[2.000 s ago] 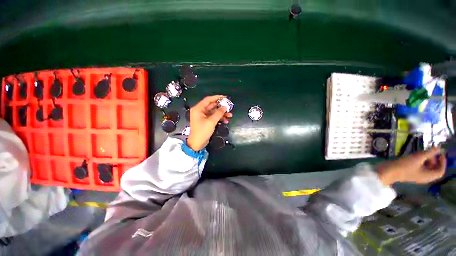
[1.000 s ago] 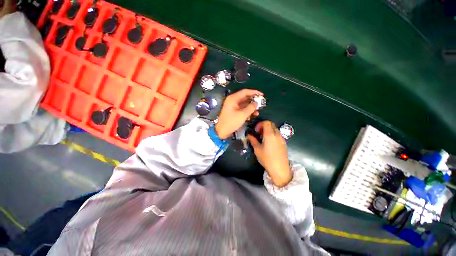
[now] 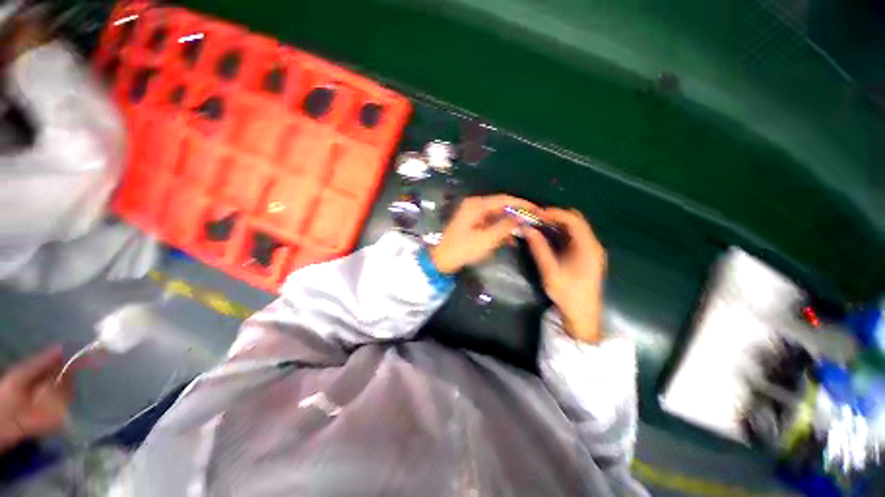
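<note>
The frame is blurred. My left hand (image 3: 477, 235) and my right hand (image 3: 574, 264) meet fingertip to fingertip over the bench. My left hand holds a shiny round housing (image 3: 524, 214), seen nearly edge-on between the hands. A dark piece, which looks like a black disc (image 3: 556, 236), shows in my right fingers against the housing; whether the two are joined cannot be told. Shiny housings (image 3: 440, 154) and dark discs (image 3: 474, 142) lie on the green mat left of my hands.
An orange-red compartment tray (image 3: 264, 173) with black discs in some pockets is at left. A white perforated rack (image 3: 730, 345) with dark and blue items beside it is at right. Another person's sleeve (image 3: 63, 160) and a hand (image 3: 34, 398) show at far left.
My right hand came in from the right rack to the discs by my left hand, then rose to meet the housing with a dark piece. The view has rotated.
</note>
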